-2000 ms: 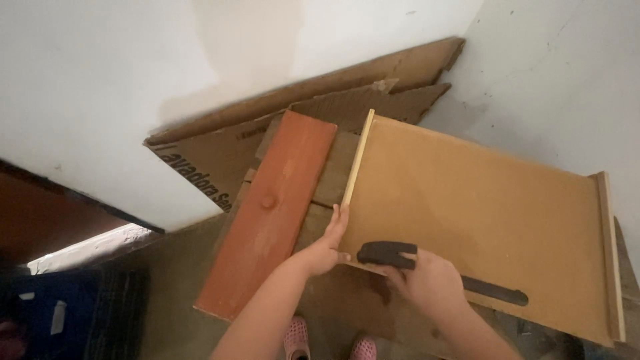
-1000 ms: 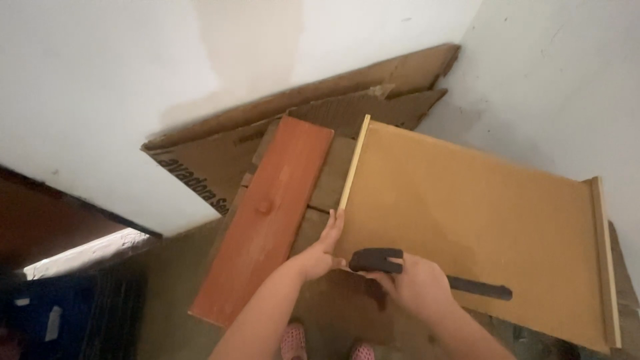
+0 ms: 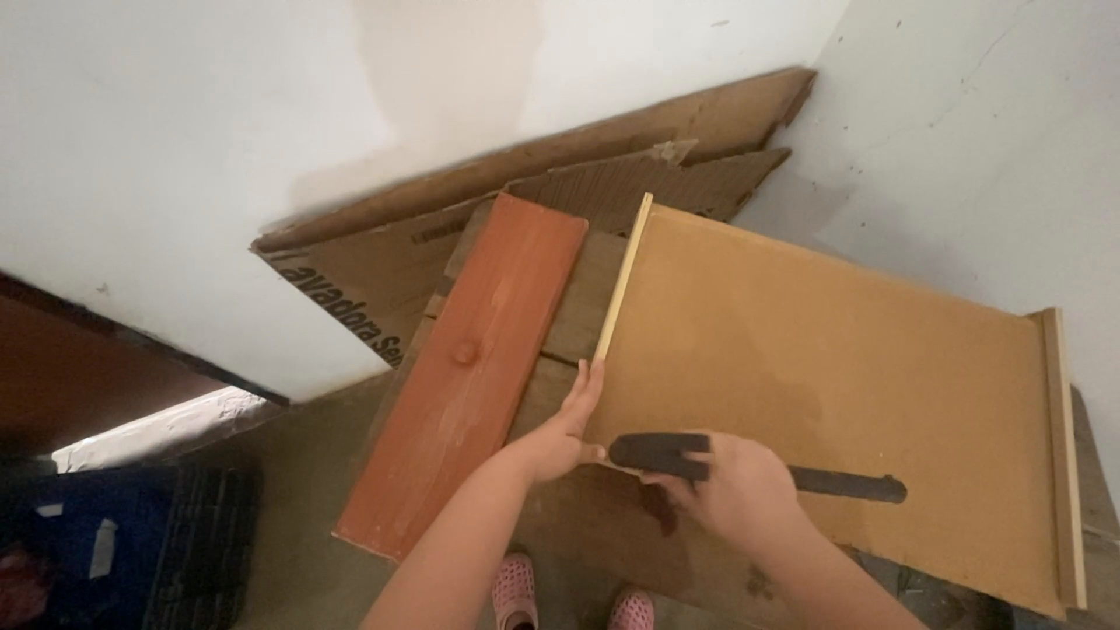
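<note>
A wooden drawer or shallow box (image 3: 831,376) lies with its flat tan panel facing up and pale wood strips along its left and right edges. My left hand (image 3: 569,429) rests against its left strip near the lower left corner, fingers spread. My right hand (image 3: 735,481) is closed around a black tool (image 3: 661,446), whose kind I cannot tell; a long dark part of it extends right over the panel. Left of the box lies a reddish-brown board (image 3: 464,350), perhaps a drawer front, with a round knob on it.
Box and board lie on a brown wooden surface (image 3: 604,542). Behind them, flattened cardboard (image 3: 376,262) bearing print leans on the white wall (image 3: 219,114). A dark blue crate (image 3: 96,542) stands at the lower left. My feet in pink clogs (image 3: 514,586) show below.
</note>
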